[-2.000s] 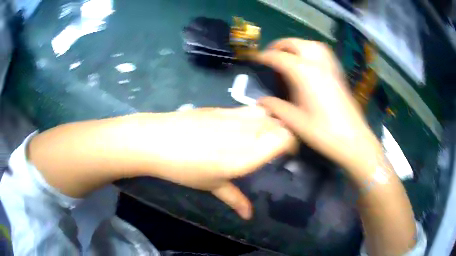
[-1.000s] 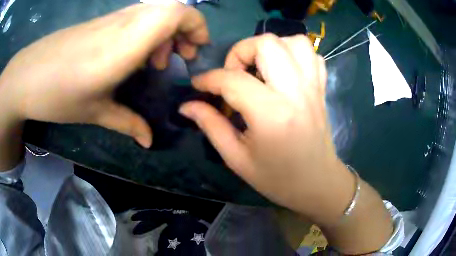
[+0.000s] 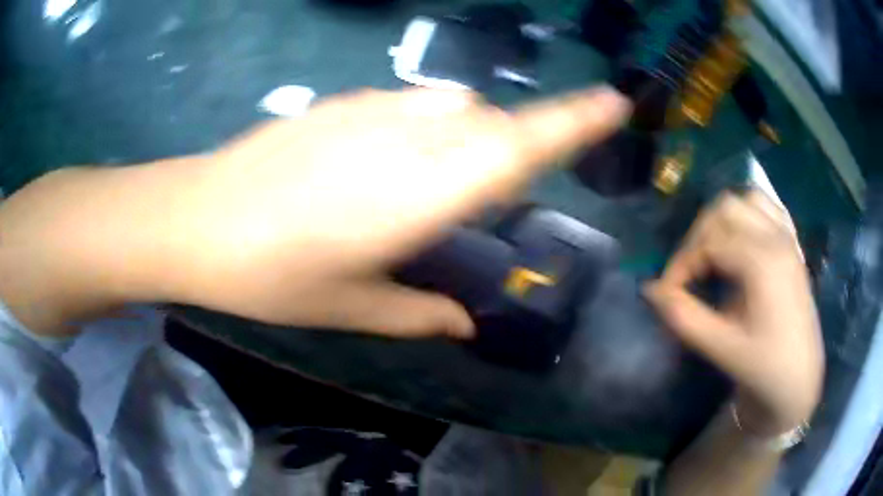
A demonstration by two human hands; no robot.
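My left hand [image 3: 368, 194] is blurred, with its index finger stretched right and its thumb at the dark jig [image 3: 523, 325]; it shows no held thing. An orange flex piece [image 3: 528, 281] lies on the jig, on what looks like a black module. My right hand [image 3: 750, 300] is right of the jig, thumb and finger curled close together; whether it pinches anything is too blurred to tell. A black display module [image 3: 615, 163] with an orange tail [image 3: 672, 170] lies beyond the jig.
A row of modules with orange cables [image 3: 712, 82] lies at the back right. A dark glossy piece [image 3: 474, 48] with a bright white edge lies behind my left hand. A hazy clear heap, perhaps film [image 3: 620, 334], is right of the jig. White paper [image 3: 762, 174] is partly hidden by my right hand.
My hands were close together over the work; they are now apart. My right hand has moved right and my left hand reaches across the jig. The view has also shifted.
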